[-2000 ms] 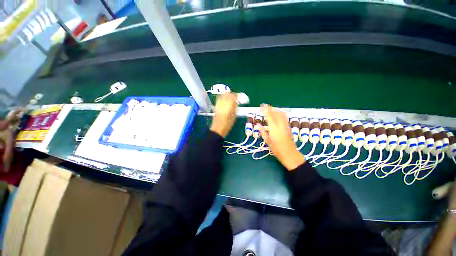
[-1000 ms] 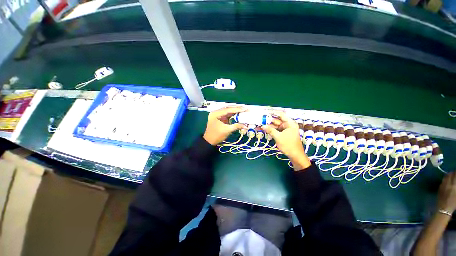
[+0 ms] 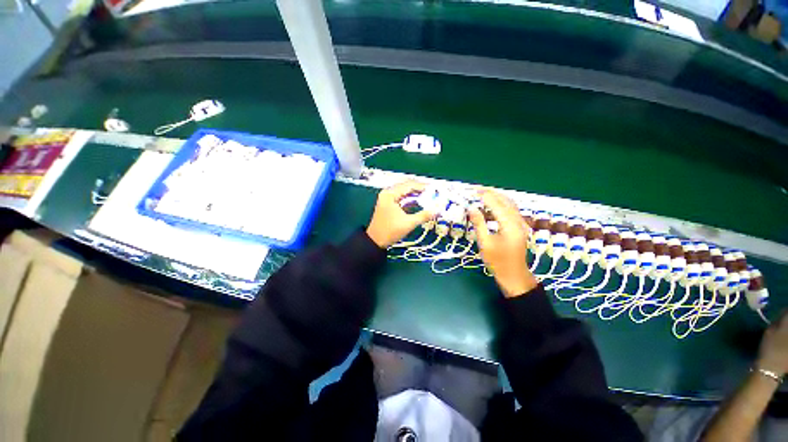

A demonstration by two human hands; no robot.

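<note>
My left hand (image 3: 399,213) and my right hand (image 3: 504,233) are close together at the left part of the row. Between their fingers they hold a mostly white fitted unit (image 3: 448,205) with blue marks; fingers hide its ends. The row of corded units (image 3: 622,250) lies side by side to the right, brown middles in a stripe, cord loops towards me. A few more units show just below my hands. The blue parts tray (image 3: 300,235), heaped with white pieces (image 3: 238,186), stands to the left.
A pale upright post (image 3: 324,86) rises from the metal rail (image 3: 380,179). Single fitted units (image 3: 422,144) lie on the green belt (image 3: 536,138). A white sheet (image 3: 130,211) is under the tray. Another person's forearm (image 3: 750,393) is at right. A cardboard carton (image 3: 95,345) is below left.
My hands first were apart, then came together around a white unit, which they still hold, now at a changed angle. One of two units near the post is no longer there. The view has shifted.
</note>
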